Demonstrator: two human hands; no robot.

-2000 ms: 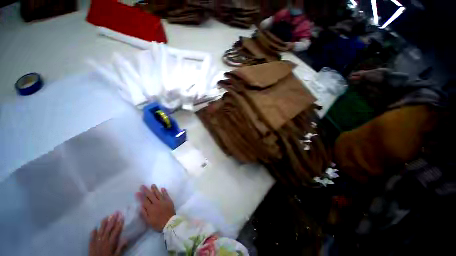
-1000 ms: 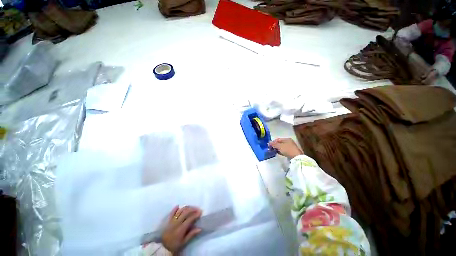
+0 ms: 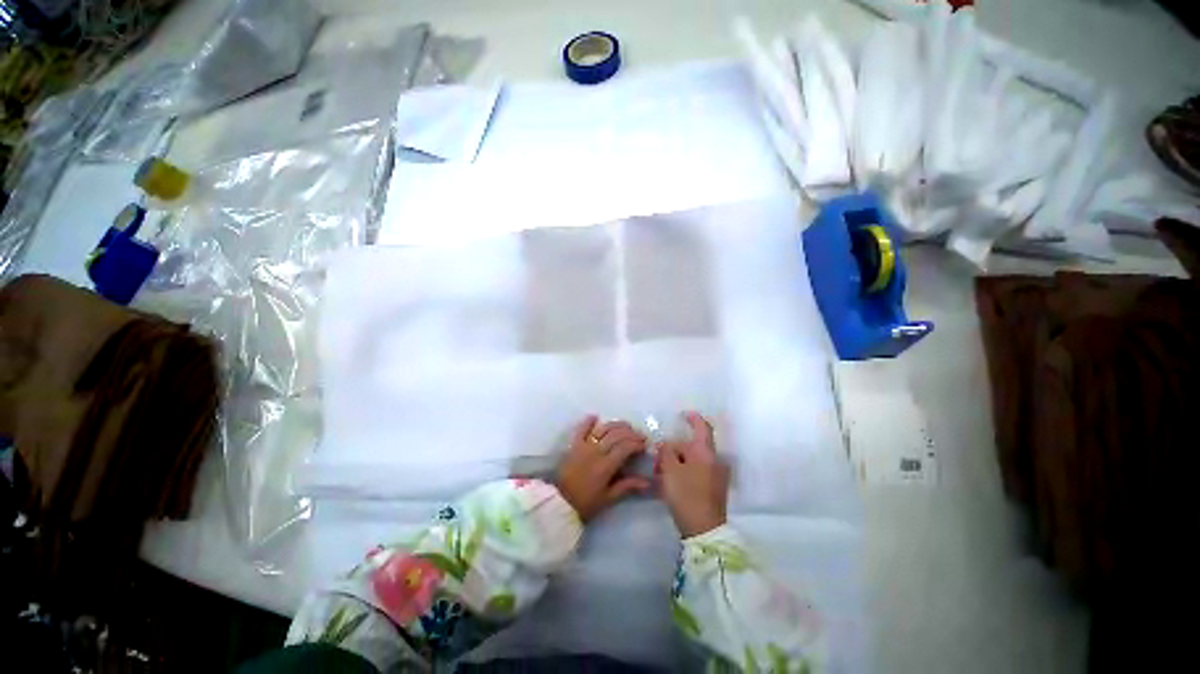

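Observation:
White tissue paper (image 3: 434,395) lies folded over a flat brown tote bag (image 3: 569,292), which shows through as darker patches. My left hand (image 3: 603,464) rests on the tissue near its front edge, fingers spread. My right hand (image 3: 691,477) is just right of it, fingertips pressed on the tissue. A small shiny piece, seemingly clear tape (image 3: 654,427), lies between my fingertips. Whether my right fingers pinch anything is hard to tell. The blue tape dispenser (image 3: 853,283) with its yellow-cored roll stands right of the tissue.
Clear poly bags (image 3: 296,224) lie at left, with a second blue dispenser (image 3: 123,257) and yellow tape roll (image 3: 162,179). Brown bags are stacked at left (image 3: 79,382) and right (image 3: 1099,382). White strips (image 3: 908,119), blue tape roll (image 3: 591,57) and barcode sheet (image 3: 890,428) lie around.
My right hand has left the tape dispenser and come to the tissue's front edge beside my left hand. A small shiny piece now shows there. The head view has shifted.

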